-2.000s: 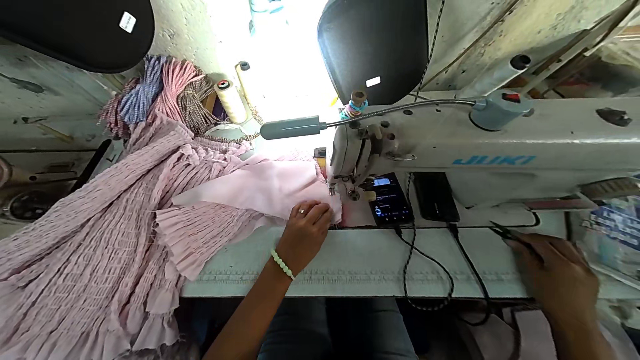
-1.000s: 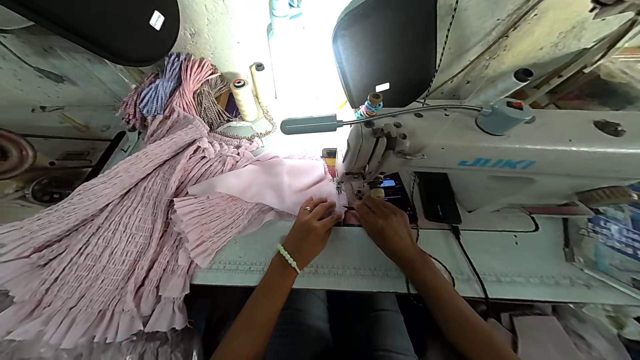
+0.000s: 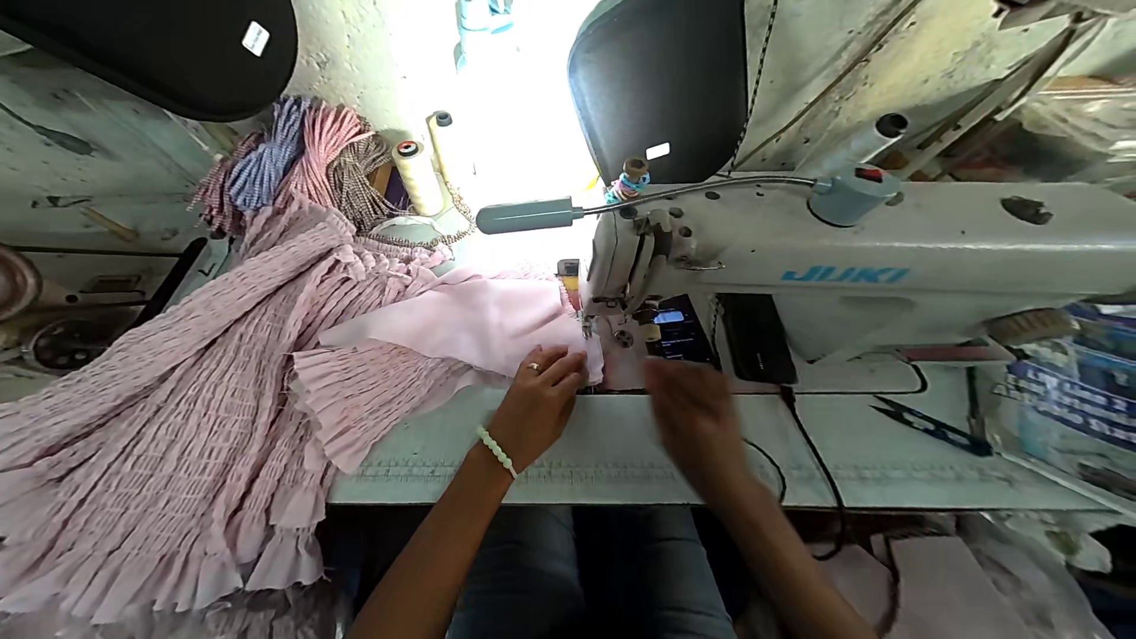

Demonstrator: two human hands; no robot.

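Pink fabric (image 3: 484,315) lies flat at the left of the Juki sewing machine (image 3: 843,257), its right edge beside the presser foot (image 3: 587,327). My left hand (image 3: 541,399) rests on the lower right corner of that fabric, a ring and a beaded bracelet on it. Blurred, my right hand (image 3: 692,408) is over the front edge of the machine bed, right of the needle; its fingers cannot be made out. A gathered pink garment (image 3: 204,408) spreads over the left side of the table. Black thread snips (image 3: 932,426) lie on the table at the right.
Two phones, one lit (image 3: 683,333) and one dark (image 3: 756,342), lie on the machine bed with cables. Thread cones (image 3: 419,177) and cord bundles (image 3: 280,155) stand at the back left. A gooseneck lamp (image 3: 528,216) reaches over the fabric. Plastic packets (image 3: 1074,390) lie far right.
My right hand held the black snips at the far right two seconds ago, then came in beside my left hand near the needle. Now it is a little to the right of there, and the snips lie on the table.
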